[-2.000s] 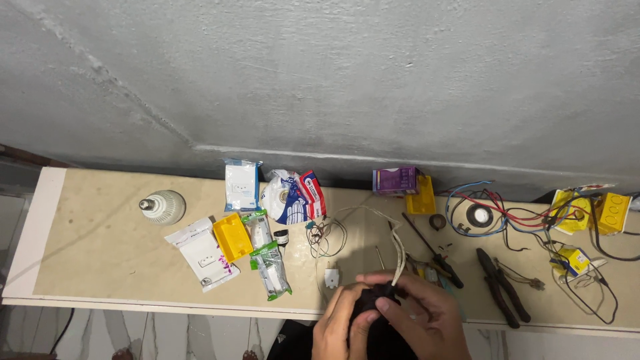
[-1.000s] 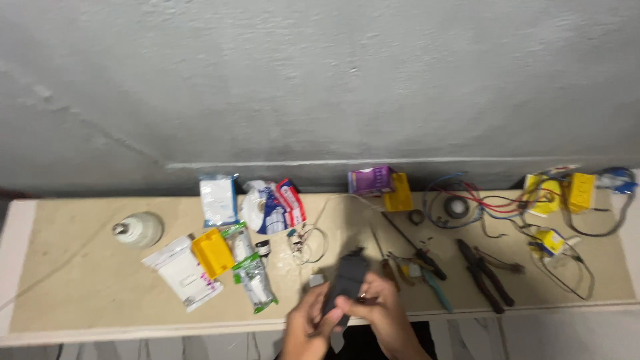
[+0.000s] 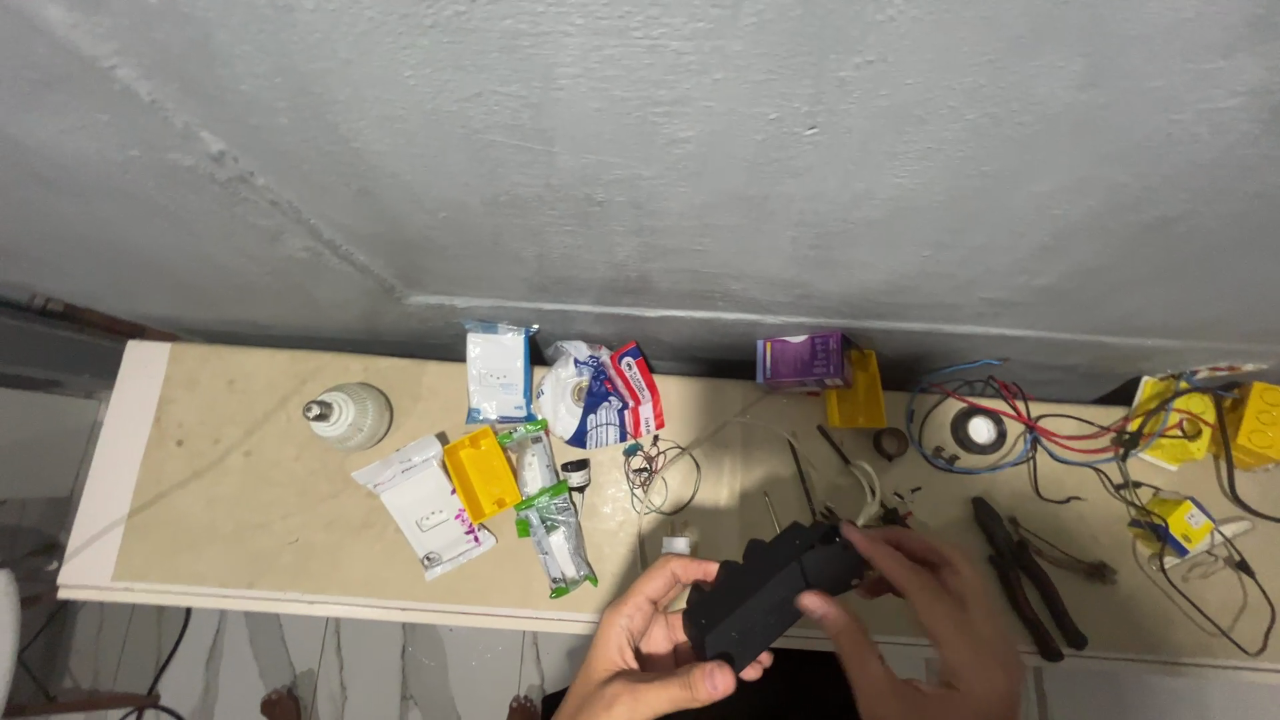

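Observation:
A dark block-like plastic device [image 3: 765, 595] with a stepped edge is held over the table's front edge. My left hand [image 3: 660, 640] grips its lower left end, thumb on the near face and fingers beneath. My right hand [image 3: 925, 620] has its fingertips at the upper right end, thumb on the near side. A pale cable [image 3: 868, 488] shows just behind that end; whether it joins the device I cannot tell. A small white plug [image 3: 677, 541] lies just beyond my left hand. Pliers [image 3: 1028, 580] with dark handles rest to the right of my right hand.
On the table [image 3: 240, 540] are a light bulb [image 3: 350, 416], a yellow electrical box [image 3: 483, 475], packaged outlets [image 3: 430, 515], a purple carton [image 3: 803, 361], black electrical tape [image 3: 979, 430] and tangled wires [image 3: 1060, 425]. More yellow boxes [image 3: 1255, 425] stand at the far right. A grey wall runs behind.
The dark device has turned from nearly upright in the view to slanting up to the right. My right hand has shifted to its upper right end. The view has moved as well.

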